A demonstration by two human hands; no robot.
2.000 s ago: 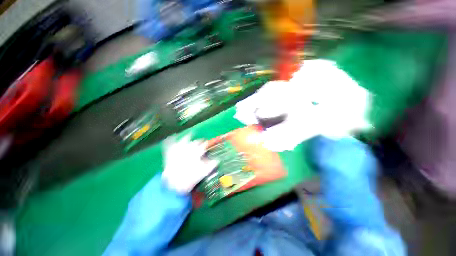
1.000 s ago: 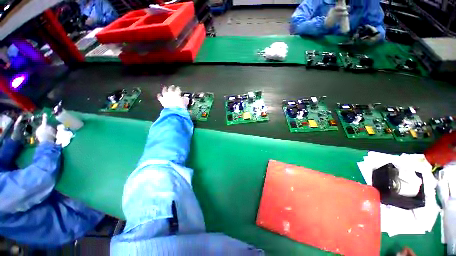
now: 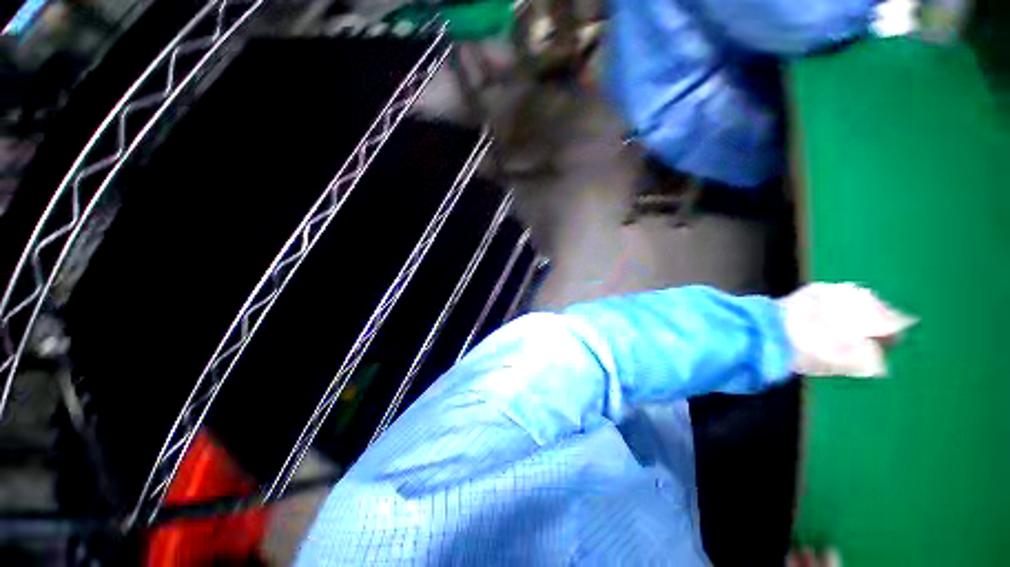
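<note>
My left hand (image 3: 844, 330), in a whitish glove at the end of a light blue sleeve, is over the near edge of the green bench top (image 3: 908, 443), at the right. Its fingers point right and a small gap shows between them. I see nothing held in it. Bare-looking fingertips, apparently of my right hand (image 3: 814, 557), just show at the bottom edge, cut off by the frame. What they do cannot be told. No circuit board shows on the visible part of the bench.
Tall wire racks (image 3: 321, 233) with dark gaps stand at the left. A red-orange object (image 3: 205, 509) is at the lower left. A coworker's blue sleeve (image 3: 709, 100) is at the top, with a whitish gloved hand (image 3: 895, 16) over the bench. Grey floor (image 3: 709, 260) lies between.
The view has swung left from the conveyor and boards to the racks. The red-orange mat, papers and black holder are out of view. My left hand is now over the bench, away from the boards.
</note>
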